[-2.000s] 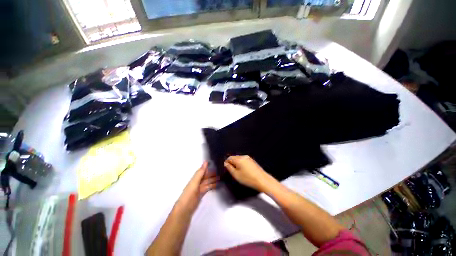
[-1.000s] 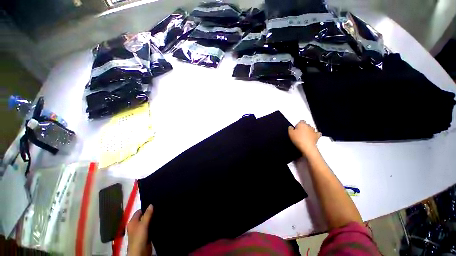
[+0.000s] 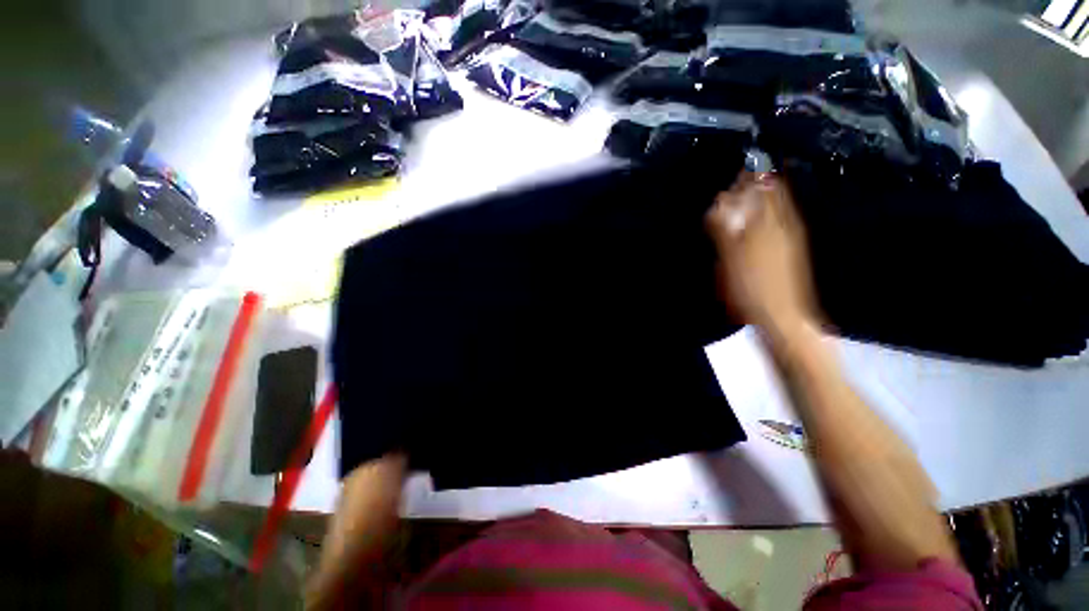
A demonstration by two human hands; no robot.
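Note:
A matte black garment [image 3: 525, 334] is stretched out flat in front of me, its right part raised towards the back of the table. My right hand [image 3: 752, 233], blurred, grips its far right end. My left hand [image 3: 376, 483] is at its near left corner; the fingers are mostly hidden behind or under the cloth, so their hold cannot be seen. Thread snips [image 3: 785, 433] lie on the table to the right, beside my right forearm.
Clear polybags [image 3: 155, 382] with red strips and a black phone [image 3: 284, 406] lie at left. A yellow sheet [image 3: 313, 281] is partly covered. Bagged garments [image 3: 322, 102] are piled at the back. Unbagged black garments [image 3: 955, 275] lie at right. Water bottles [image 3: 167, 213] stand far left.
The black garment was turned and pulled out flat, then lifted and moved away from me. My right hand has risen towards the back piles. My left hand has moved slightly right.

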